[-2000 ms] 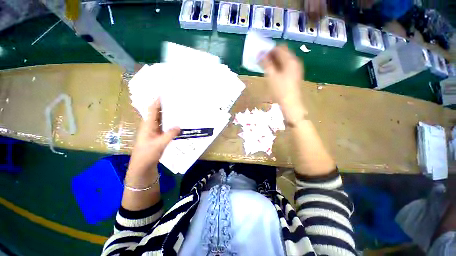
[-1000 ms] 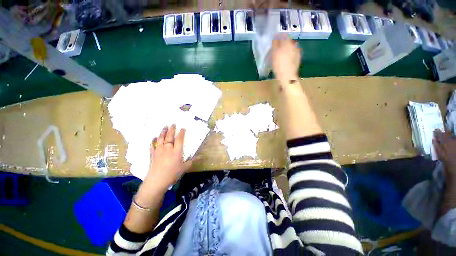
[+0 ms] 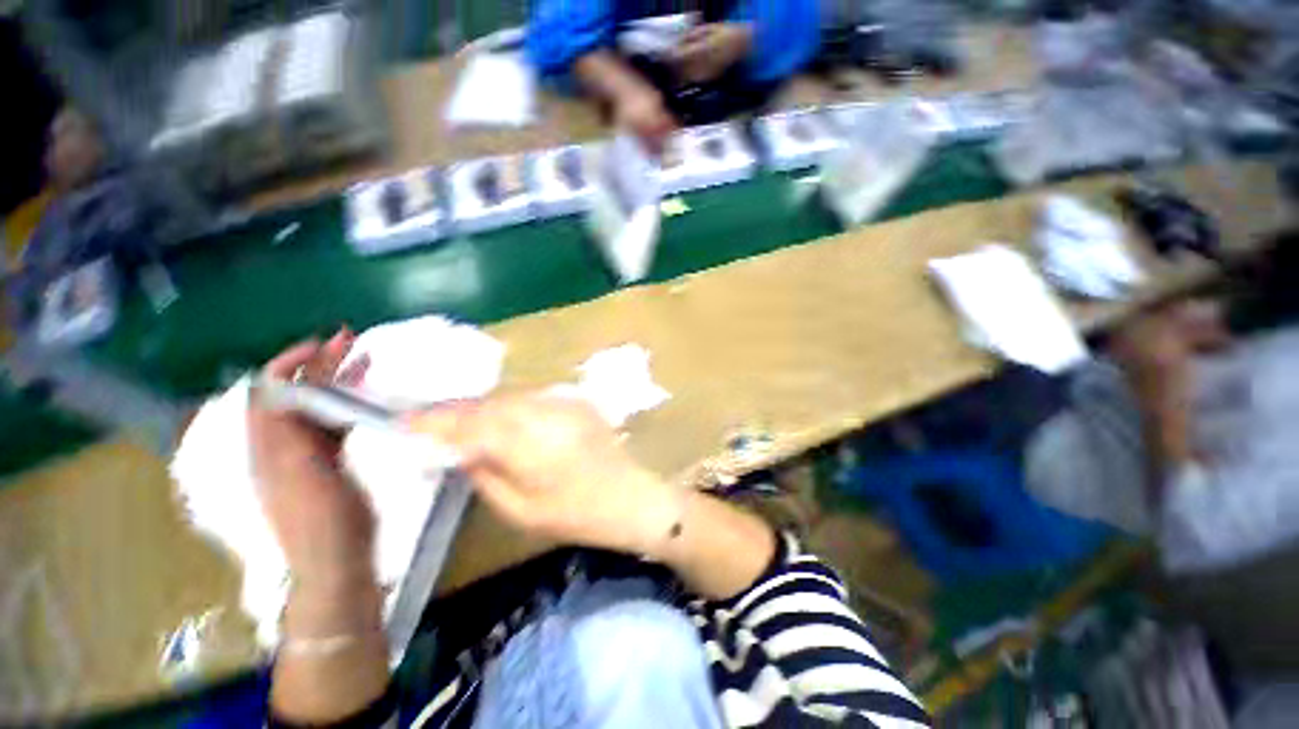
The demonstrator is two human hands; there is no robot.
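Observation:
My left hand (image 3: 306, 484) and my right hand (image 3: 549, 463) hold a white folded card piece (image 3: 349, 413) between them, seen nearly edge-on and blurred, above the paper pile. A long greyish edge (image 3: 428, 548) hangs below my fingers; I cannot tell whether it is part of the same piece. The spread white leaflets (image 3: 214, 477) lie on the bench around and behind my left hand. The heap of small white slips (image 3: 624, 382) lies just beyond my right hand, which partly hides it.
Open product boxes (image 3: 492, 185) stand in a row on the green belt (image 3: 456, 278). Upright cartons (image 3: 623, 214) stand on or near it. A person in blue (image 3: 670, 57) works opposite. At right, a white stack (image 3: 1009, 306) lies near another worker's arm (image 3: 1161, 370). A blue stool (image 3: 983, 513) stands below.
My right hand has come back from the belt to meet my left hand, which has lifted from the leaflets. Both now hold the card piece. The view has tilted and shifted right.

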